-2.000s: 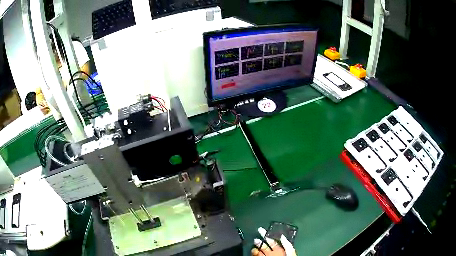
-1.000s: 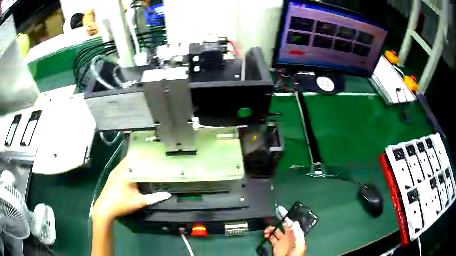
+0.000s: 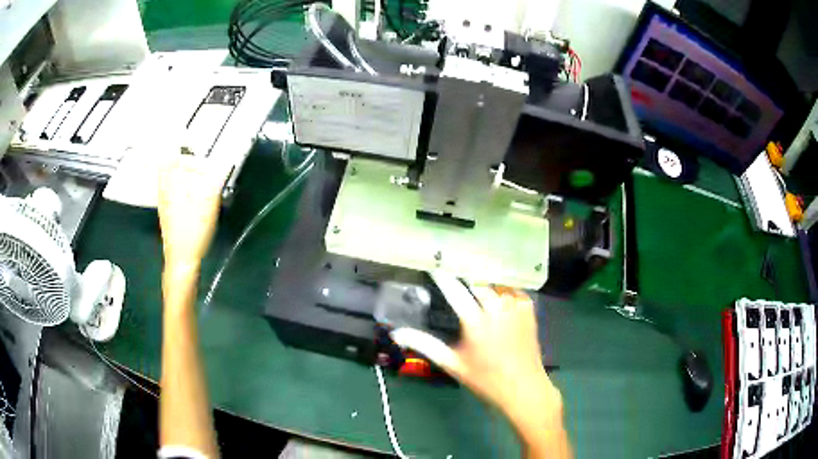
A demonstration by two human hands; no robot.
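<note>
My right hand is at the front of the black machine, just below the pale yellow-green fixture plate. Its white-tipped thumb and finger are around a small, blurred greyish flat piece; the blur hides its exact outline. My left hand reaches to the white carrier plate at the left. Its fingertips are blurred against the white, beside a black phone-shaped outline, and whether it holds anything cannot be told. The small black press head is over the fixture plate.
A white fan stands at lower left. Clear tubing runs between carrier and machine. A pale text screen is beside the grey column. The mouse, white tray on a red base and monitor are right.
The view has swung left. My left hand has left the machine's front for the carrier. My right hand has moved from the bench at the machine's right to the machine's front.
</note>
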